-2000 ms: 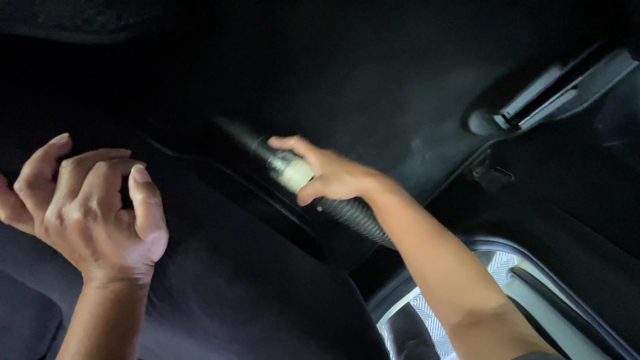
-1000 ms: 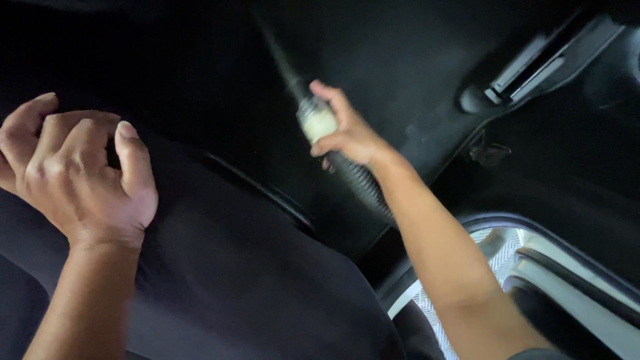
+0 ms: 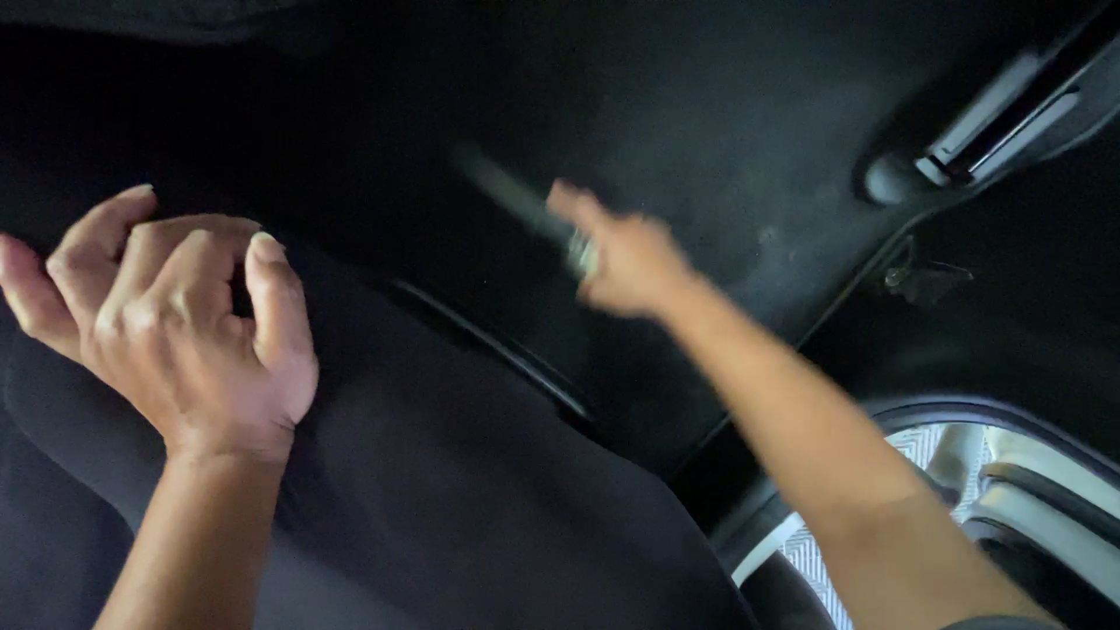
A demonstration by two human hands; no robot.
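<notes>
My right hand (image 3: 626, 254) is closed around a vacuum cleaner's hose end, blurred by motion, above the dark carpeted floor (image 3: 752, 166) of a vehicle. A narrow dark nozzle (image 3: 512, 197) points from it toward the upper left, its tip faint in the dark. The hose behind the grip is hidden by my hand and forearm. At the left, my left hand (image 3: 188, 328) rests against a dark seat (image 3: 420, 472), back of the hand up, fingers bent and apart, with nothing seen in it.
A dark trim strip (image 3: 499, 350) runs along the seat's edge. At the upper right is a seat rail with a grey cover (image 3: 997, 131). A small clear piece (image 3: 927, 278), perhaps plastic, lies below it. The door sill (image 3: 1050, 516) and patterned ground are at the lower right.
My right hand has swept the nozzle about over the floor; it is lower now than one second ago, and the ribbed hose seen earlier is hidden. My left hand has stayed by the seat.
</notes>
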